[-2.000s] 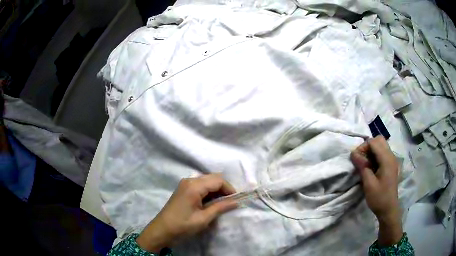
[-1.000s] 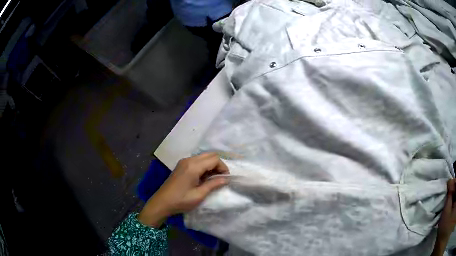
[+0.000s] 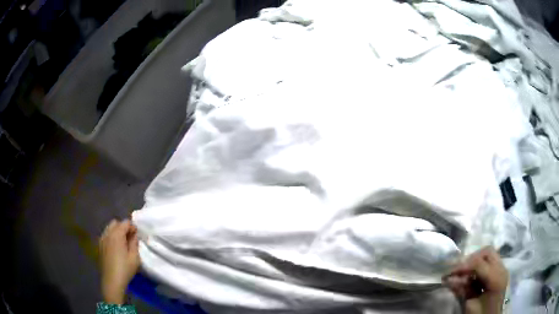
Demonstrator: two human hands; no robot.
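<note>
A large off-white jacket (image 3: 245, 214) covers the surface in front of me, overexposed so its weave and seams barely show. My left hand (image 3: 122, 248) pinches its edge at the lower left. My right hand (image 3: 478, 276) grips the cloth at the lower right, slightly blurred. Between the hands the cloth is drawn into long folds, with a dark hollow below an arched fold near my right hand. A small dark label (image 3: 507, 193) lies above my right hand. Whether my right palm holds a tool cannot be told.
More crumpled pale garments (image 3: 545, 178) lie along the right side and far edge. A large whitish bin (image 3: 144, 104) with dark cloth inside stands at the upper left. A blue object (image 3: 156, 294) shows below the jacket at the lower left, beside the dark floor.
The view has swung back right from a second ago, bringing my right hand and the label into view. My left hand now holds the jacket's left edge, wider apart from my right than two seconds ago.
</note>
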